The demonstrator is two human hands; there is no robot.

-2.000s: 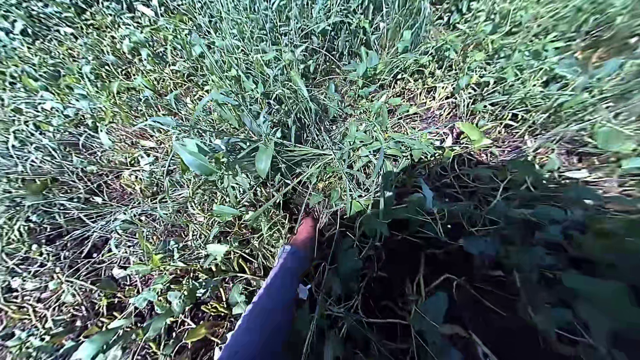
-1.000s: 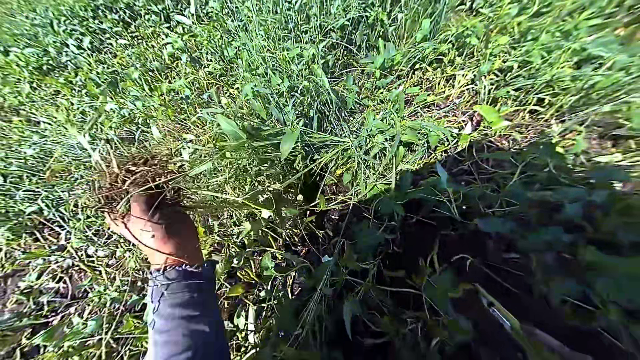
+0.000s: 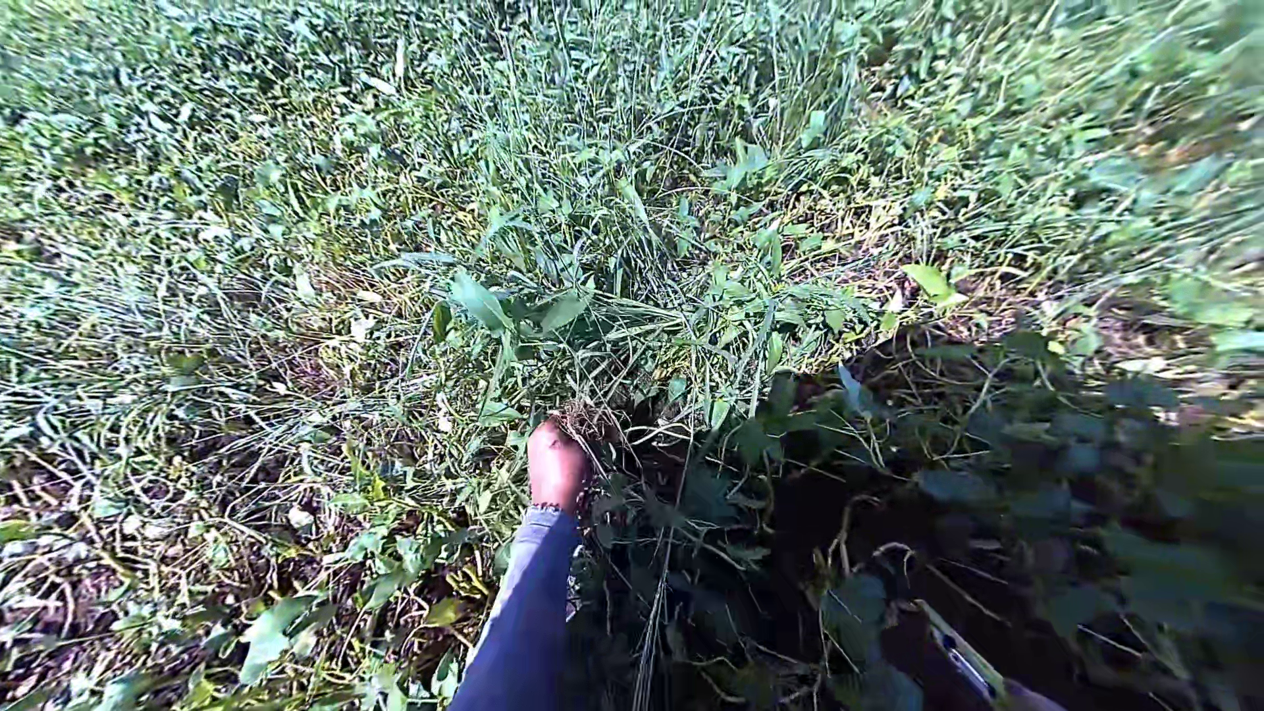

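My left hand (image 3: 556, 464), in a blue-grey sleeve, reaches down into the weeds at the lower centre. It is closed around a clump of fine brown roots (image 3: 588, 420); the fingers are mostly hidden by the clump and stems. Long grass blades and broad green leaves (image 3: 481, 301) lie just beyond it. In the dark shadow at lower right is a narrow, pale-edged object (image 3: 953, 647), perhaps a tool, whose kind I cannot tell. A dim reddish patch at its lower end may be part of my right hand, but its grip is unclear.
Dense grass and leafy weeds (image 3: 632, 148) cover the ground ahead and to both sides. Tangled stems and dry stalks (image 3: 197, 494) lie at left. Deep shadow falls over broad-leaved plants (image 3: 948, 484) and dark ground at right.
About a second ago my left hand was farther left, showing a root clump. It has moved right to the centre. The narrow object at lower right was also visible then.
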